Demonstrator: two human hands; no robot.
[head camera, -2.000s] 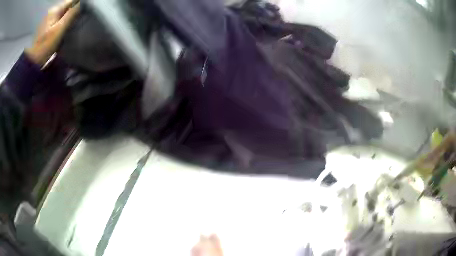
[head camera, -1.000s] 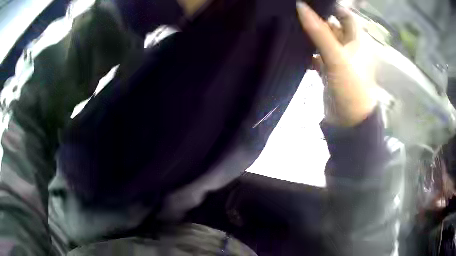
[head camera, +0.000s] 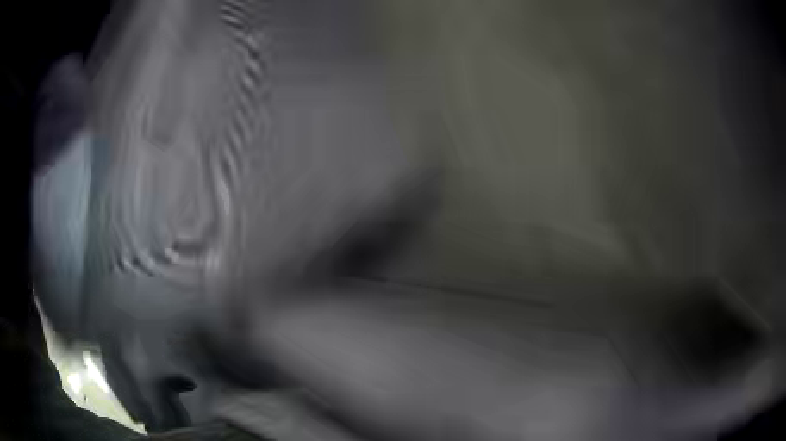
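Observation:
Grey cloth (head camera: 327, 129) fills nearly the whole head view, very close to the camera and blurred. A fine ribbed pattern shows on its left part. Blurred dark folds cross its middle and lower part. Neither of my hands can be made out; the cloth covers the place where they might be.
A small bright patch (head camera: 90, 383) shows at the lower left, past the cloth's edge. Dark areas lie along the left rim and in the upper right corner. The table and machine cannot be made out.
The dark cloth was lower and my right hand was visible at the upper right. Now grey cloth covers almost the whole view and both hands are out of sight.

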